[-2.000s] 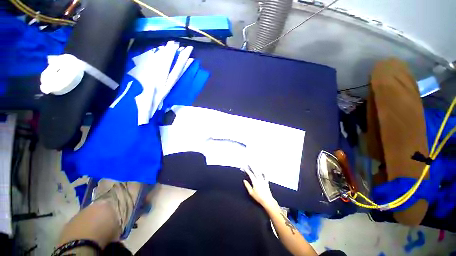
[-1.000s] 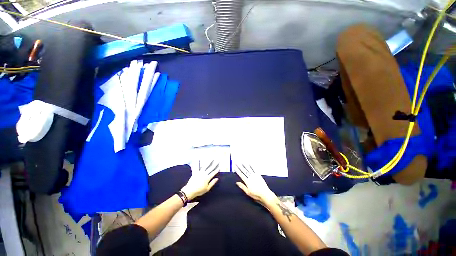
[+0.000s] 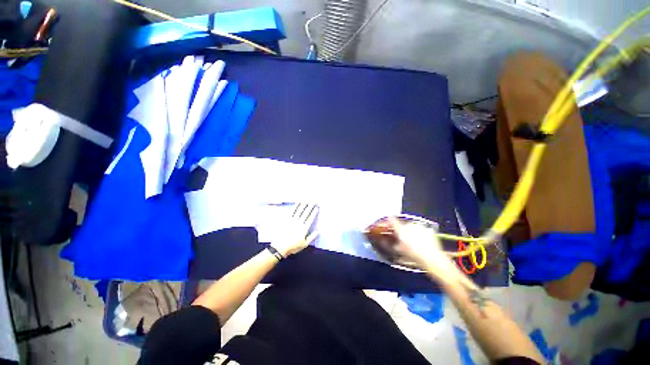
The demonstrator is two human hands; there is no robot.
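A white garment panel [image 3: 356, 187] lies flat on the dark navy pressing table [image 3: 342, 114], with a short dark strip [image 3: 280, 204] near its middle. My left hand [image 3: 294, 229] lies on the panel's front part, fingers spread, just below the strip. My right hand [image 3: 413, 239] is blurred and holds the brown handle of the steam iron [image 3: 404, 246]. The iron is over the panel's right front part and the table beside it. Whether its plate presses on the cloth cannot be told.
White strips [image 3: 173, 117] and blue fabric [image 3: 135, 221] lie at the table's left. A black padded arm [image 3: 78, 85] bears a white tape roll [image 3: 33, 135]. A brown padded arm [image 3: 545, 164], yellow hoses [image 3: 531, 167] and red and yellow loops [image 3: 470, 255] are at right.
My right hand has left the panel and taken hold of the iron, which has moved left from the table's right side onto the panel's edge. My left hand stays on the panel.
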